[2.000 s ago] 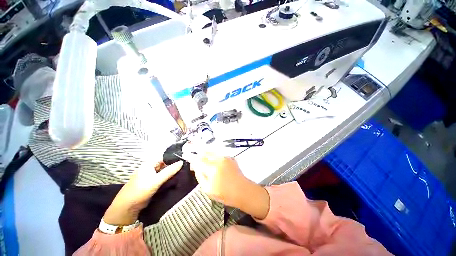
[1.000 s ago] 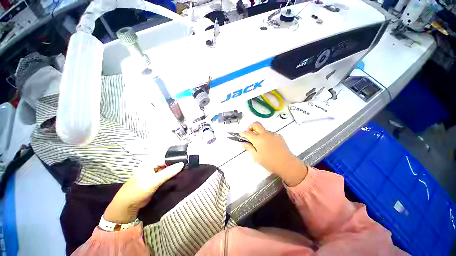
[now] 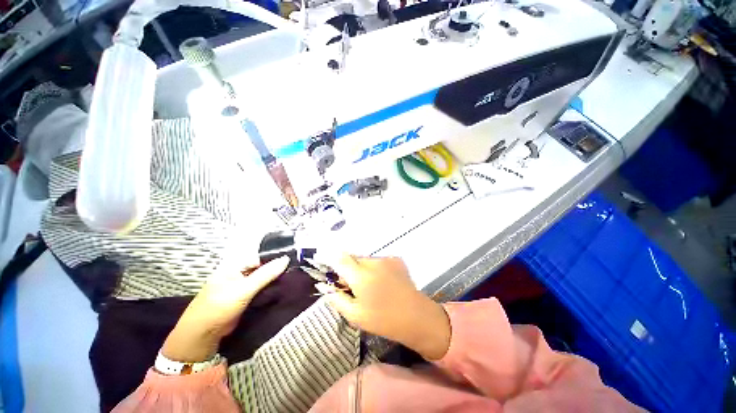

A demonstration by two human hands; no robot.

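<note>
My left hand (image 3: 214, 302) lies on the dark fabric panel (image 3: 145, 343), its thumb and fingers pinching the cloth beside a narrow dark strip (image 3: 277, 246) near the presser foot area (image 3: 323, 214). My right hand (image 3: 387, 294) holds the small black thread snips (image 3: 329, 278), their tips pointing at the dark strip's right end. Striped fabric (image 3: 303, 359) lies below between my hands. More striped fabric (image 3: 173, 246) is heaped left of the needle. The needle itself is hard to make out in the glare.
The white JACK machine head (image 3: 387, 145) spans the back. The lamp (image 3: 119, 141) hangs at left. Green and yellow handles (image 3: 420, 168), a small metal piece (image 3: 367, 187) and white paper (image 3: 496, 179) lie under the arm. A blue plastic bin or cover (image 3: 637, 298) is at right.
My right hand let go of the cloth, picked up the snips from the table and brought them back left to the dark strip. My left hand stayed on the fabric.
</note>
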